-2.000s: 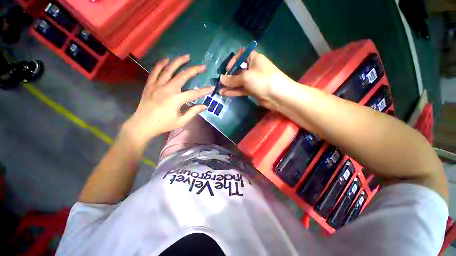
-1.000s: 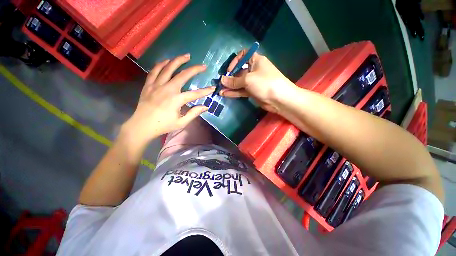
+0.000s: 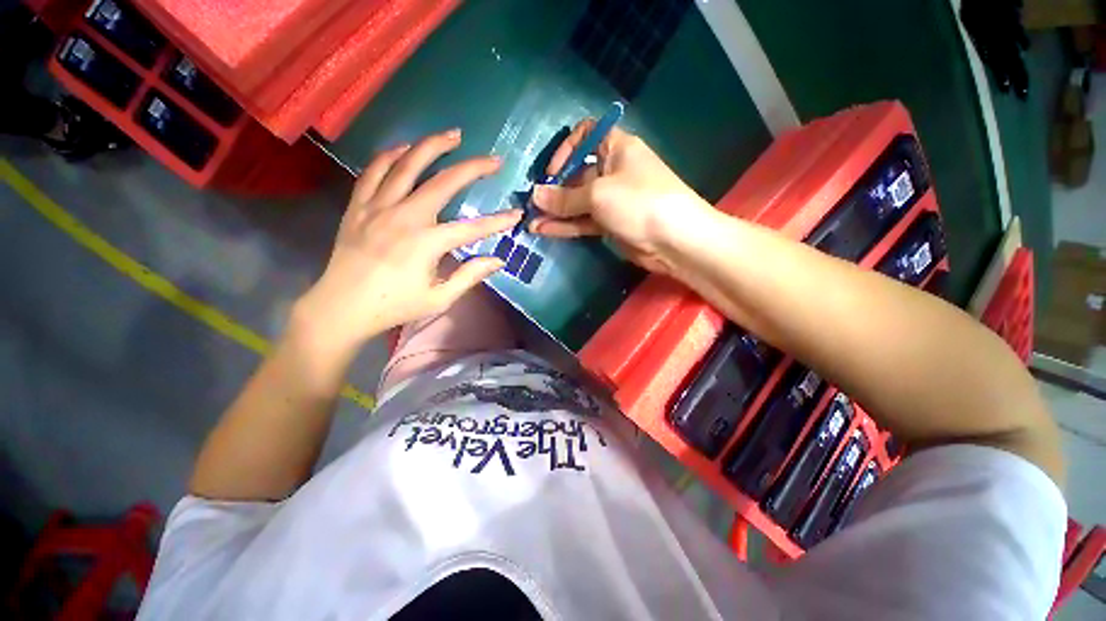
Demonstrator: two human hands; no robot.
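Note:
My right hand [image 3: 606, 194] is closed around the blue tweezers [image 3: 597, 136], whose tip points down at the sticker sheet. My left hand [image 3: 394, 249] lies spread over the left part of the sheet, its index fingertip near the tweezer tip; it grips nothing that I can see. The shiny sticker sheet [image 3: 514, 129] lies on the green bench, with a few dark adhesive pieces [image 3: 522, 261] near its front end. The tweezer tip is partly hidden by the fingers. A red foam tray [image 3: 644, 386] with black phone bodies [image 3: 718, 391] lies to the right, partly under my right forearm.
Stacked red foam trays [image 3: 289, 61] stand at the far left of the bench. Lower trays with phones [image 3: 176, 129] are beside them. A darker gridded sheet [image 3: 627, 43] lies farther back. A pale strip [image 3: 745, 63] crosses the bench. A yellow line [image 3: 146, 281] marks the floor.
The view has shifted slightly. Both hands stay almost in the same place over the sheet, with the tweezers still held in my right hand.

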